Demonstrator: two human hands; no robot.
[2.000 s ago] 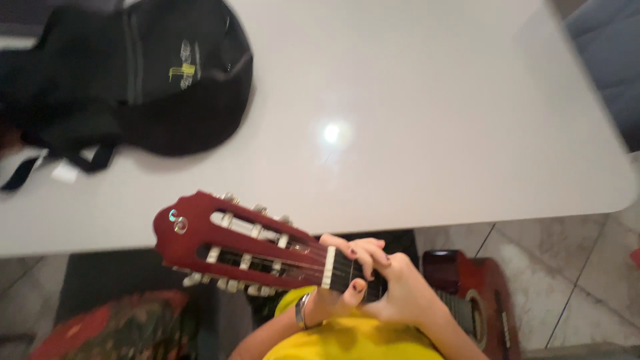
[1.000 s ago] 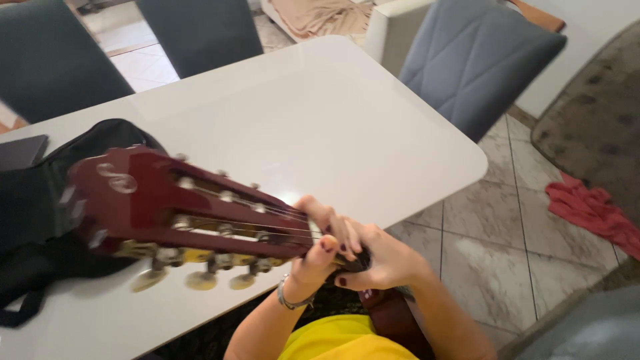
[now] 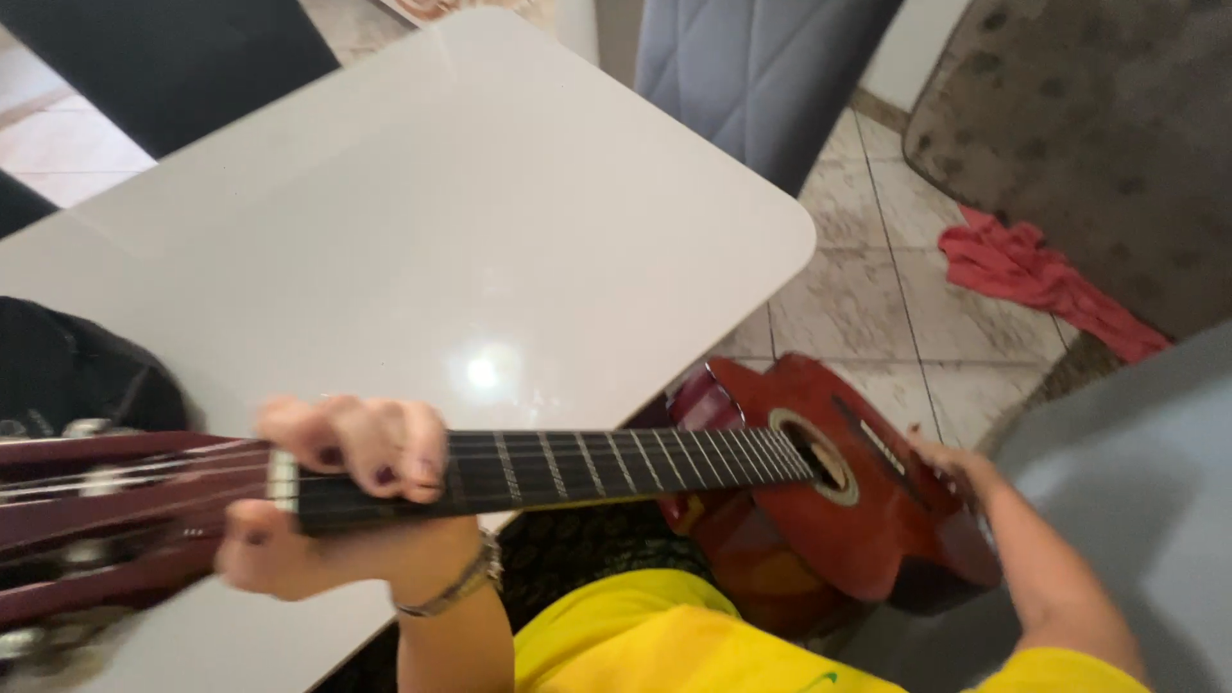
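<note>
A reddish-brown acoustic guitar (image 3: 828, 520) lies across my lap, its neck pointing left and its headstock (image 3: 125, 510) cut off by the left edge of the view. My left hand (image 3: 356, 481) wraps the neck near the nut, fingertips over the strings and thumb on the near side; a metal bracelet (image 3: 462, 582) circles that wrist. At the far end of the body, near the bridge (image 3: 881, 448), rests my right hand (image 3: 953, 462). Its fingers are partly hidden, so its hold on the guitar is unclear.
A white table (image 3: 539, 221) spans the view beyond the neck, with a black guitar bag (image 3: 87, 366) at its left. Grey upholstered chair (image 3: 760, 77) and dark chair (image 3: 183, 58) stand behind. A red cloth (image 3: 1039, 274) hangs by a brown patterned seat (image 3: 1088, 125) at right.
My right hand has left the neck beside my left hand and is now at the guitar's body. More of the body and fretboard shows, as the view has shifted strongly.
</note>
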